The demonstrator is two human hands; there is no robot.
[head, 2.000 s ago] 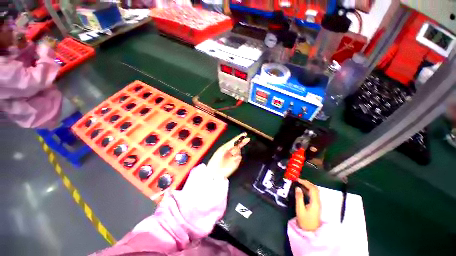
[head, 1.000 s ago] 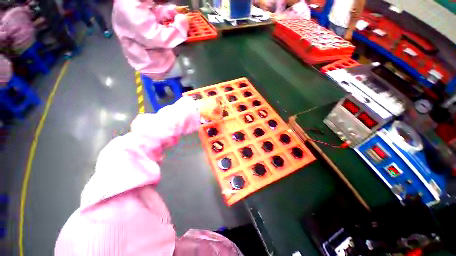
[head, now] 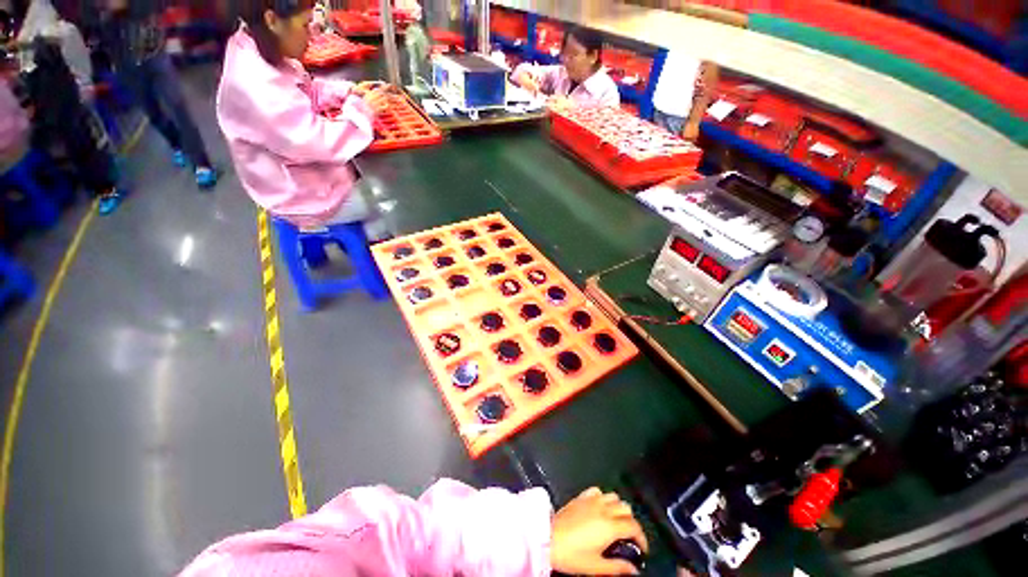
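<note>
My left hand (head: 595,534) is at the bottom centre, just left of the clamp fixture, closed on a black round watch unit (head: 623,552). The toggle clamp fixture (head: 721,527) stands at the lower right, with a silver-white nest at its front and a red ribbed clamp handle (head: 816,497). The orange compartment tray (head: 453,312) lies left of the fixture with round black watch units in many pockets; some pockets in its middle are empty. My right hand is not in view.
Behind the fixture stand a blue control box (head: 789,352) with a white tape roll (head: 792,291) and a DC power supply (head: 693,274). A black parts tray (head: 978,434) is at the far right. Stacked red trays (head: 623,143) and a seated person in pink (head: 284,130) are beyond.
My left hand has moved from the orange tray back towards the fixture and now holds a watch unit. The view has shifted, and my right hand, seen at the fixture two seconds ago, is out of picture.
</note>
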